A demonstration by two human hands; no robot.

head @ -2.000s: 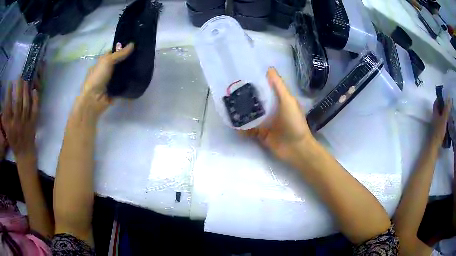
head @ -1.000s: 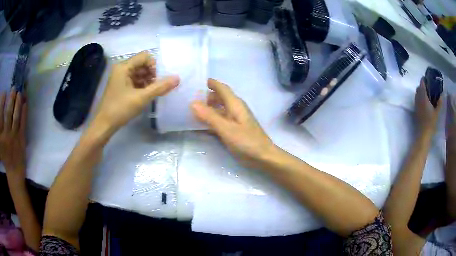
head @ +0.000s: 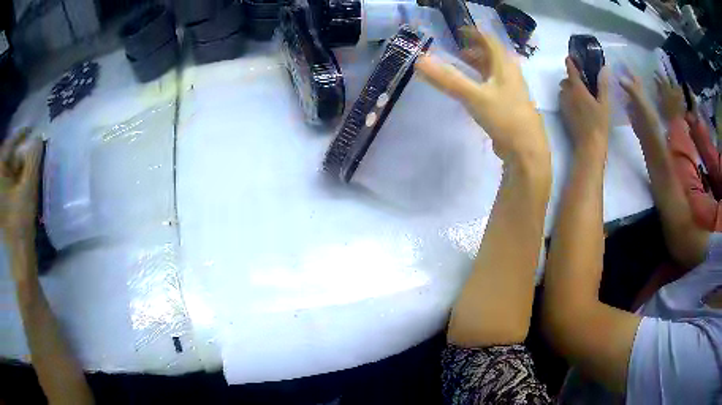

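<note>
My left hand is blurred at the far left edge, partly cut off, beside the black side of a translucent housing on the bench; whether it grips the housing cannot be told. My right hand is raised at the upper right, thumb and fingers spread, with nothing seen in it. It overlaps a dark part behind its fingers. A black vented unit with two pale round spots lies slanted to the left of my right hand.
A film-wrapped black part lies left of the vented unit. Black round cups stand in stacks at the back left. Small black pieces lie near them. A tiny black piece is near the front edge. Another person's hand holds a black cover.
The view has swung right, so bench things appear further left. My right hand has left the housing and moved to the upper right. My left hand is now at the left edge.
</note>
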